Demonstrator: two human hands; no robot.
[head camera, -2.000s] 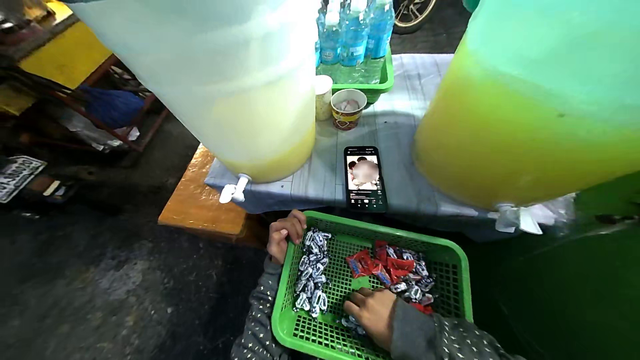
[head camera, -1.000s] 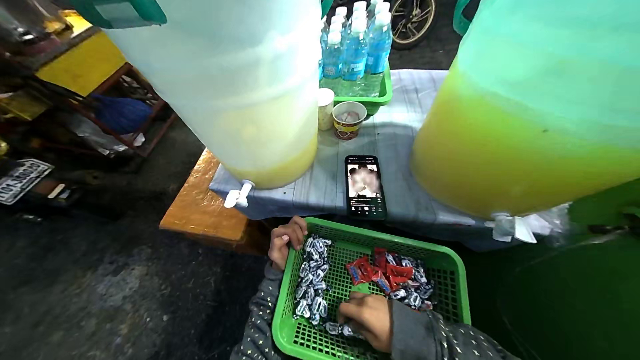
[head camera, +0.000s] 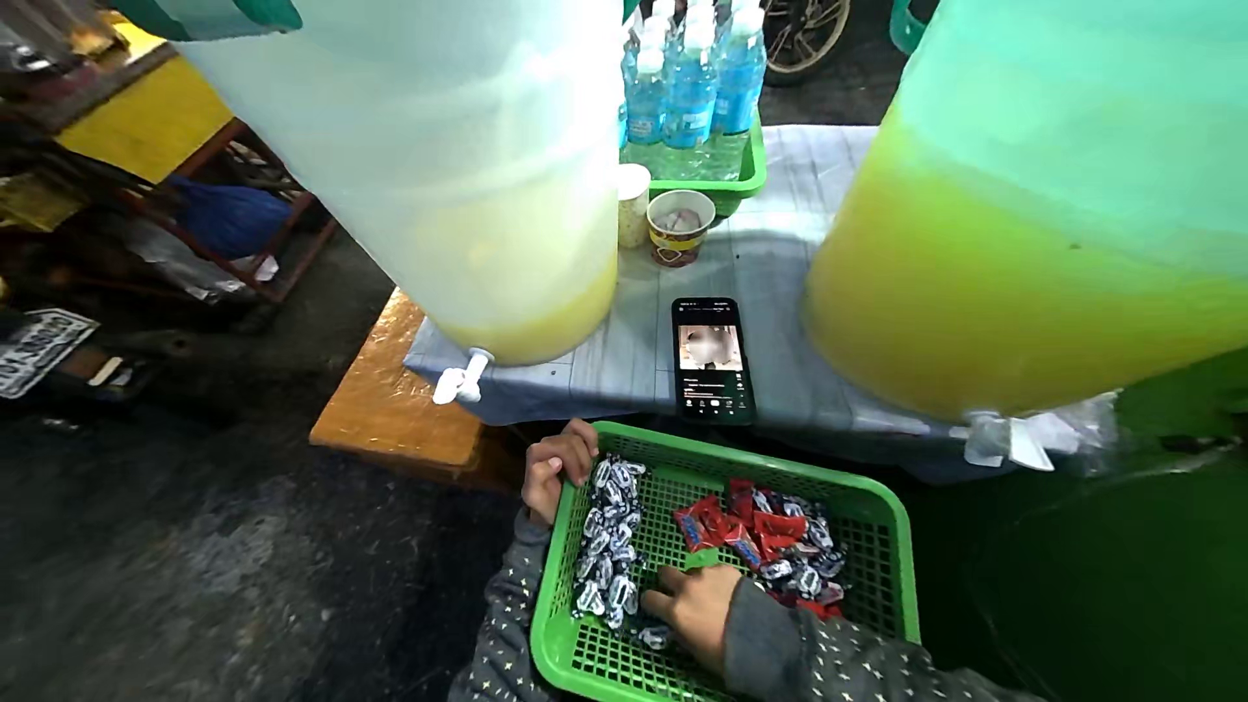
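A green plastic basket (head camera: 760, 450) holds wrapped candies. Its upper left corner is gripped by my left hand (head camera: 559, 466), fingers over the rim. Black-and-white wrapped candies (head camera: 609, 536) lie in a column along the left side. Red wrapped candies (head camera: 746, 526) are heaped right of centre, mixed with more black-and-white ones. My right hand (head camera: 694, 606) reaches low into the middle of the basket, fingers pointing left and down. A few black-and-white candies (head camera: 655, 637) lie by its fingertips; whether it pinches one is hidden. A smartphone (head camera: 713, 361) lies just beyond the basket with its screen lit.
Two large drink dispensers, one with pale yellow liquid (head camera: 517, 234) and one with yellow-green liquid (head camera: 1014, 292), flank the phone on a cloth-covered table (head camera: 780, 195). A paper cup (head camera: 680, 226) and a green tray (head camera: 756, 161) of blue bottles (head camera: 690, 93) stand behind. An orange wooden bench (head camera: 390, 400) juts out left.
My right hand has shifted within the basket's lower middle, while my left hand has kept hold of the rim. A few more black-and-white candies lie at the lower end of the left column.
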